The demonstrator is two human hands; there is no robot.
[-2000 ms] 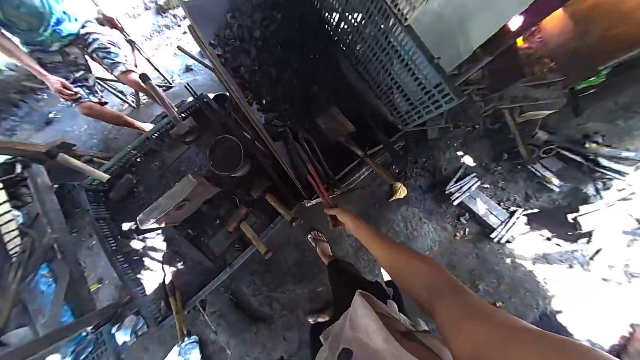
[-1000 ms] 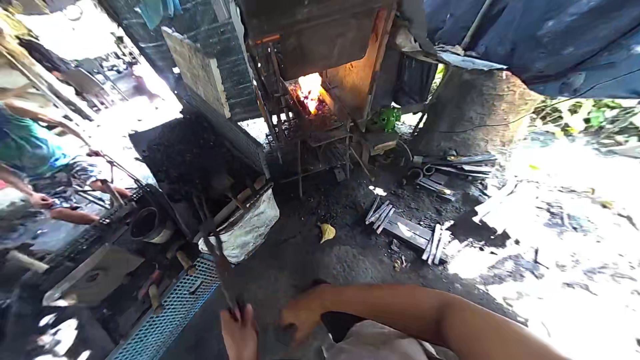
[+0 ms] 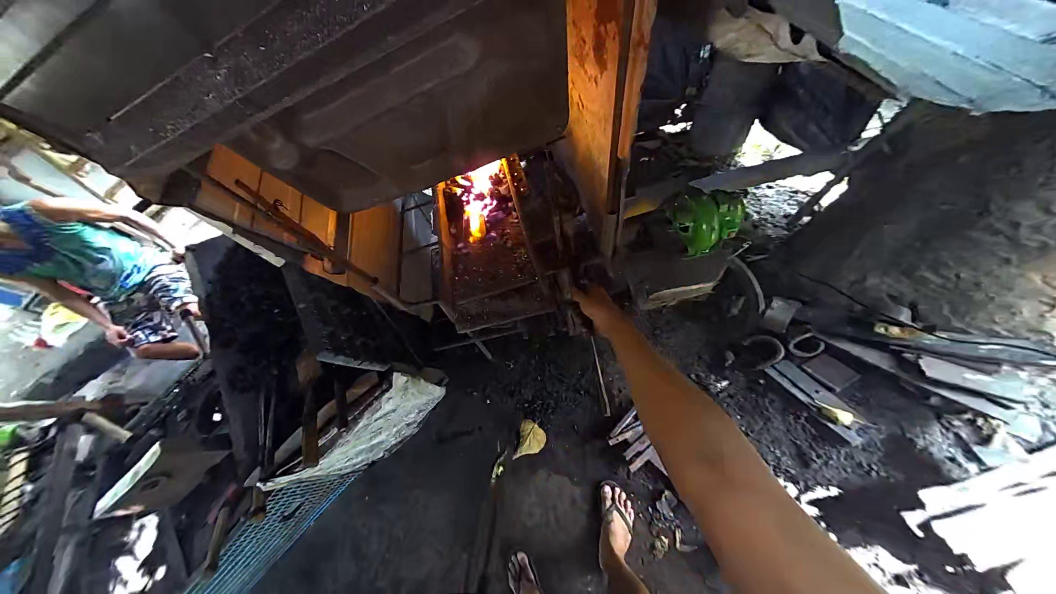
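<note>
My right hand (image 3: pixel 598 307) reaches to the right front side of a lit forge (image 3: pixel 495 305), among dark metal bars (image 3: pixel 568 289) at its edge. Its fingers are in shadow, so whether they close on a bar cannot be told. Flames and glowing coals (image 3: pixel 478 202) lie in the forge's metal trough, behind and left of the hand. A thin rod (image 3: pixel 600 375) hangs or leans just below the hand. My left hand is out of view.
A sheet-metal hood (image 3: pixel 355 91) hangs low over the fire. To the right sit a green blower (image 3: pixel 701 221) and scrap metal strips (image 3: pixel 813 392). Charcoal (image 3: pixel 252 313), a whitish sack (image 3: pixel 371 429) and blue mesh (image 3: pixel 285 516) are at left. A seated person (image 3: pixel 99 264) is at far left.
The view has swung to the forge. A second ago my left hand held a long dark tool and my right hand was low beside it; now my right arm is stretched forward to the forge.
</note>
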